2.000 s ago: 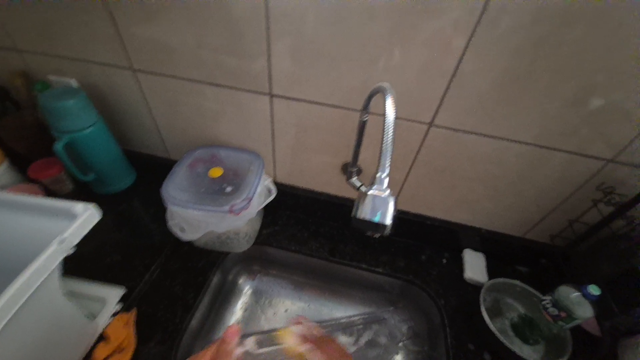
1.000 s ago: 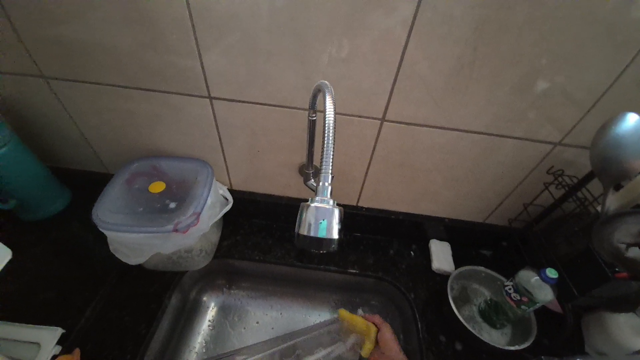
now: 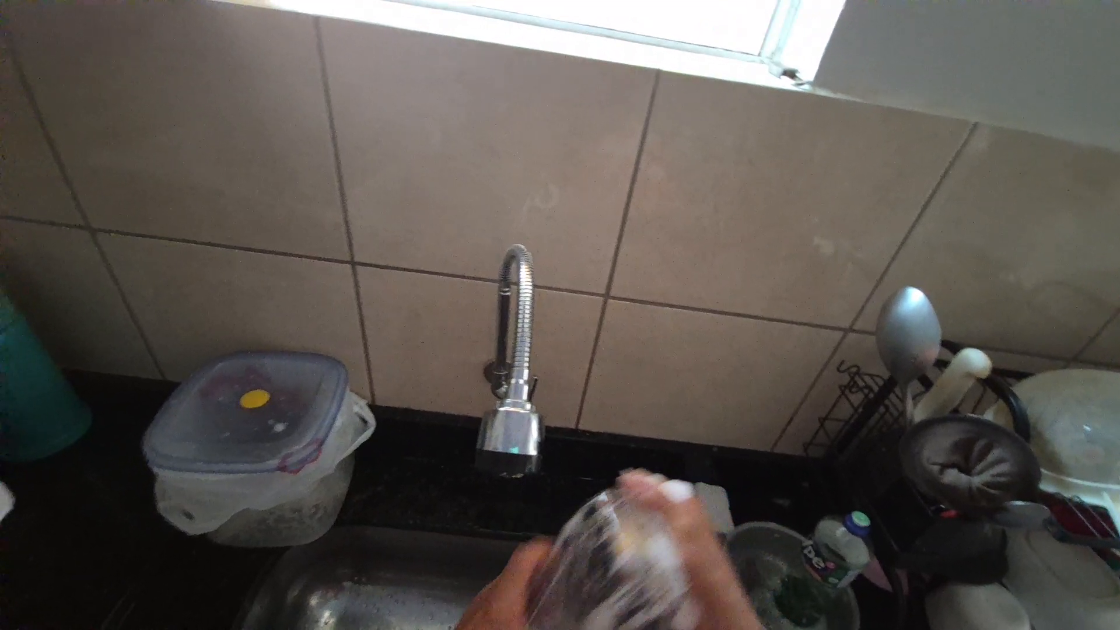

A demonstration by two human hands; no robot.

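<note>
A clear, soapy container, blurred by motion, is held up over the right part of the stainless steel sink. My left hand grips its left side. On its right side lies my right hand, with white foam on the fingers; a yellowish patch, perhaps a sponge, shows through or beside the container near those fingers. Behind the hands stands the chrome flexible faucet, its spray head pointing down. No running water can be made out.
Left of the sink sits a lidded plastic tub in a bag, with a teal thermos beyond. At right are a bowl, a detergent bottle, a white block and a crowded dish rack with a metal spoon.
The clear container has come up from low in the sink, and both hands now show on it. A yellow sponge was plain in my right hand one second ago. The view has tilted up.
</note>
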